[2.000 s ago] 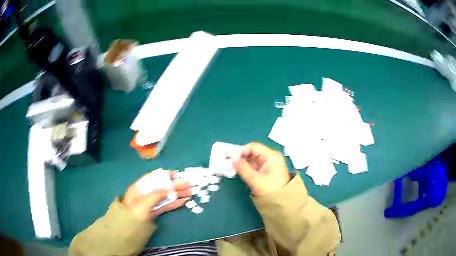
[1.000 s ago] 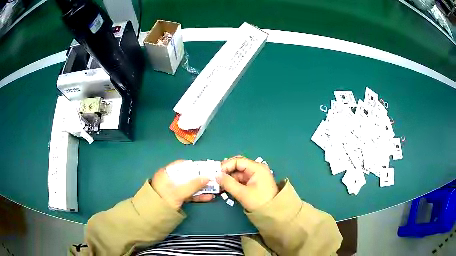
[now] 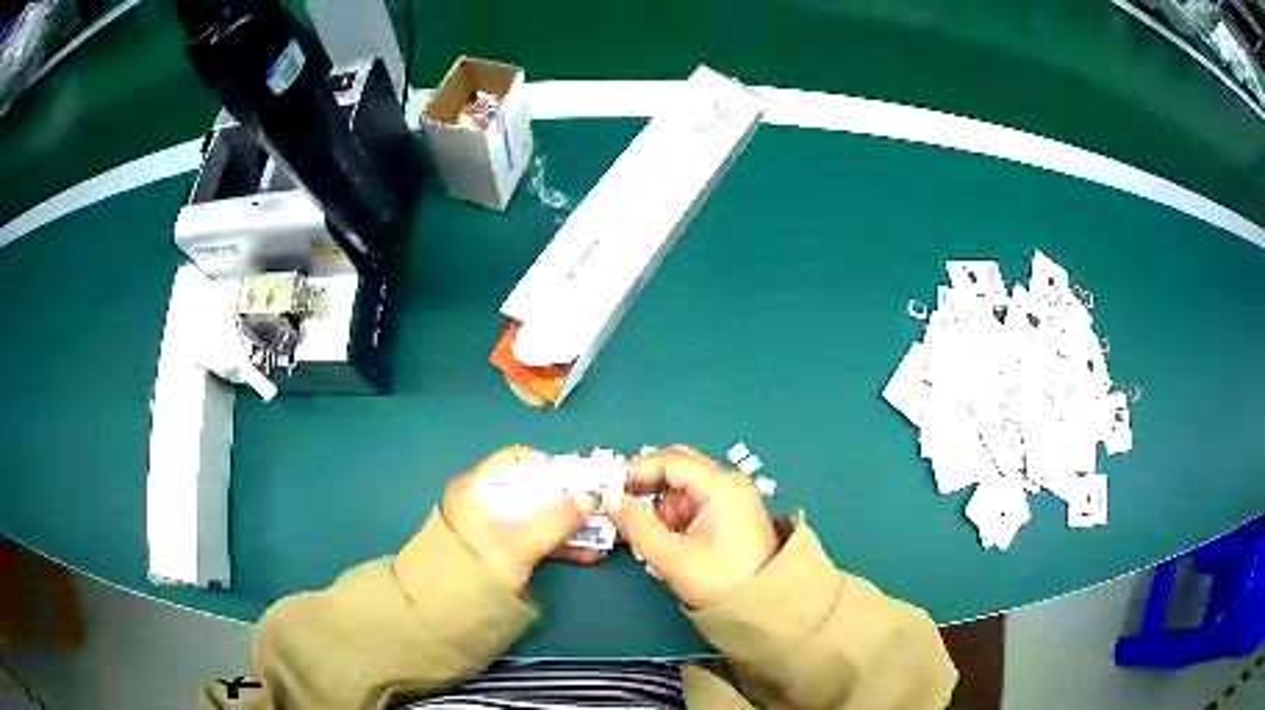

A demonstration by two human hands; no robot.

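My left hand (image 3: pixel 506 516) holds a stack of white cards (image 3: pixel 538 488) low in the centre, near the bench's front edge. My right hand (image 3: pixel 698 523) is beside it, thumb and fingertips pinching the right edge of a card at the stack. The fingers partly hide the cards. Small white knocked-out pieces (image 3: pixel 751 466) lie on the green bench just beyond my right hand, and a few more show between and under the hands. A loose card pile (image 3: pixel 1010 395) lies to the right, with small dark openings or marks on some cards.
A long white carton (image 3: pixel 631 222) lies diagonally, orange (image 3: pixel 531 366) at its near end. A small open carton (image 3: pixel 477 139) stands behind, beside clear plastic scrap. Left are a black-and-white boxed unit (image 3: pixel 364 312), a black tube (image 3: pixel 285 118) and a narrow white box (image 3: pixel 190 479). A blue stool (image 3: pixel 1196 596) is lower right.
Since the oldest frame, the right hand has moved from holding a separate card to meet the left hand at the stack. In the last second both hands stay together with only small finger shifts.
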